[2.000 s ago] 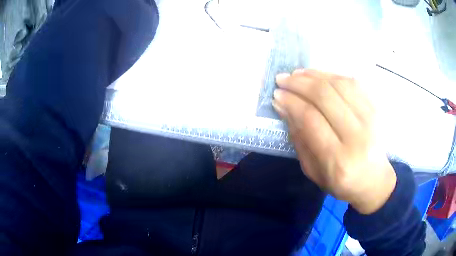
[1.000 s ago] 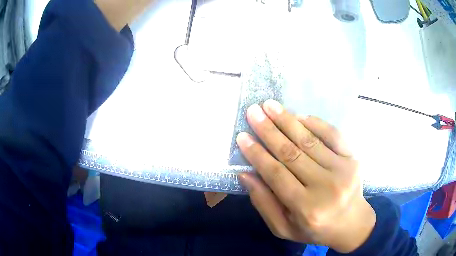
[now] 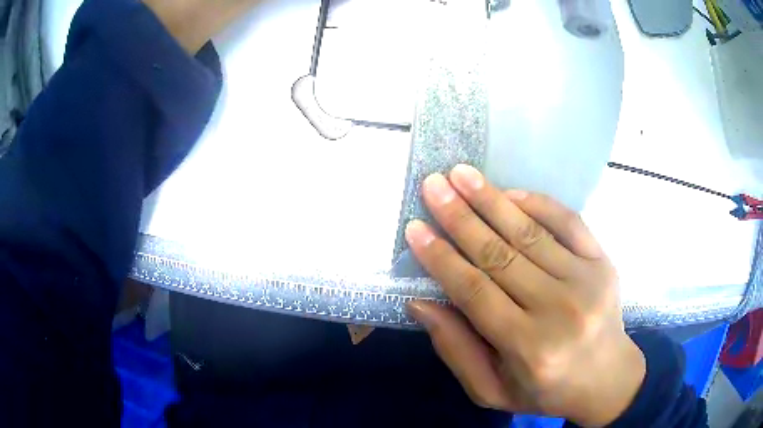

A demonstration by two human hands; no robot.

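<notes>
A speckled grey heathered strip (image 3: 453, 117) runs up the white table toward the top of the picture. A smooth light grey panel (image 3: 552, 109) with a curved right edge lies along its right side. My right hand (image 3: 523, 292) lies flat, palm down, across the strip's near end and the panel's lower part. Its fingertips press on the strip, and the thumb is by the table's front edge. My left hand (image 3: 201, 18) is cut off by the top edge; only the wrist area shows, so its fingers and the upper end of the cloth are not seen.
The bed corner tab (image 3: 316, 110) is left of the strip. A measuring tape (image 3: 293, 294) runs along the front table edge. Red-handled snips (image 3: 746, 206) lie at the far right. A grey cylinder (image 3: 581, 17) hangs at the top. Blue bins (image 3: 146, 368) are below the table.
The view has shifted, bringing my left wrist into the picture. My right hand still rests on the strip's near end. The glare is weaker and the panel's curved edge shows more clearly.
</notes>
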